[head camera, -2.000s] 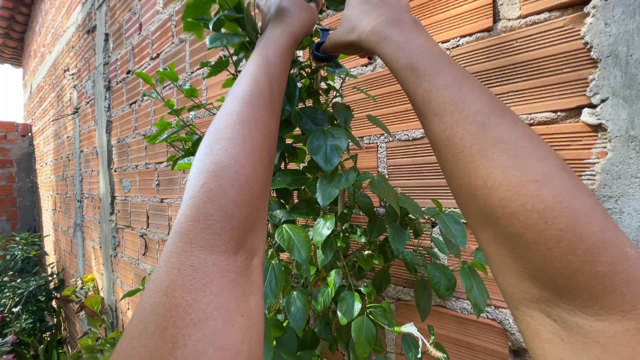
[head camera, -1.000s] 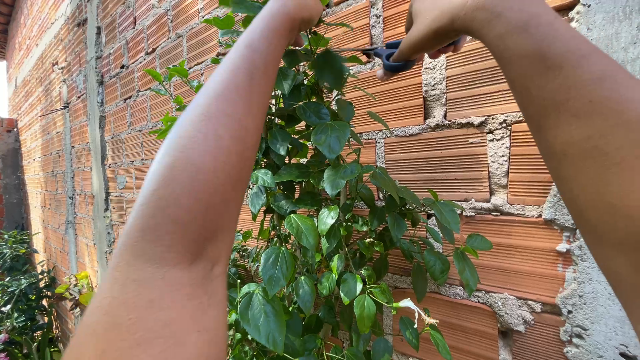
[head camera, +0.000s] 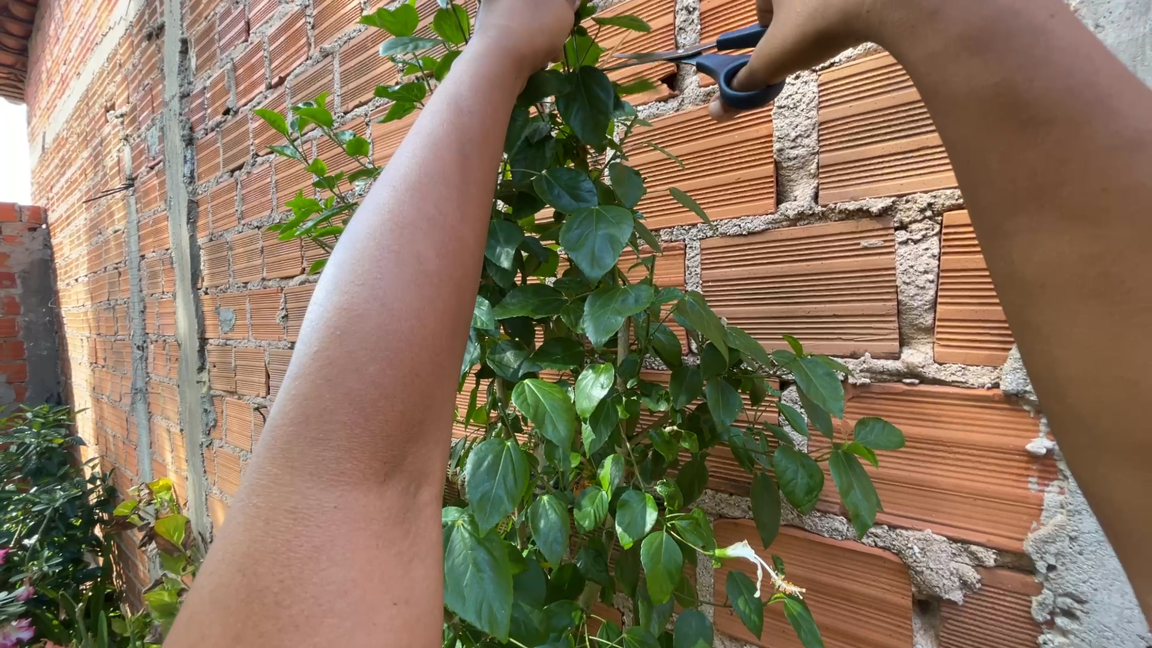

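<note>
A tall leafy green shrub (head camera: pixel 598 310) stands against the brick wall, with a white flower (head camera: pixel 751 560) low on its right side. My right hand (head camera: pixel 792 45) is at the top, its fingers in the dark blue handles of a pair of scissors (head camera: pixel 720 61). The scissors point left, their blades at the upper leaves; the tips are hard to make out. At the top edge, my left hand (head camera: pixel 531 27) is among the upper foliage, its fingers cut off by the frame, so whether it grips a stem is hidden.
The wall of ridged hollow clay bricks (head camera: pixel 796 288) runs behind the shrub and away to the left, with rough mortar and a grey concrete column at right. Other plants (head camera: pixel 54 504) with pink flowers grow low at left. A leafy side branch (head camera: pixel 319 175) reaches left beyond my left forearm.
My right hand has moved right, away from my left hand, since the earliest frame. The scissors, barely visible then, now show their handles and blades.
</note>
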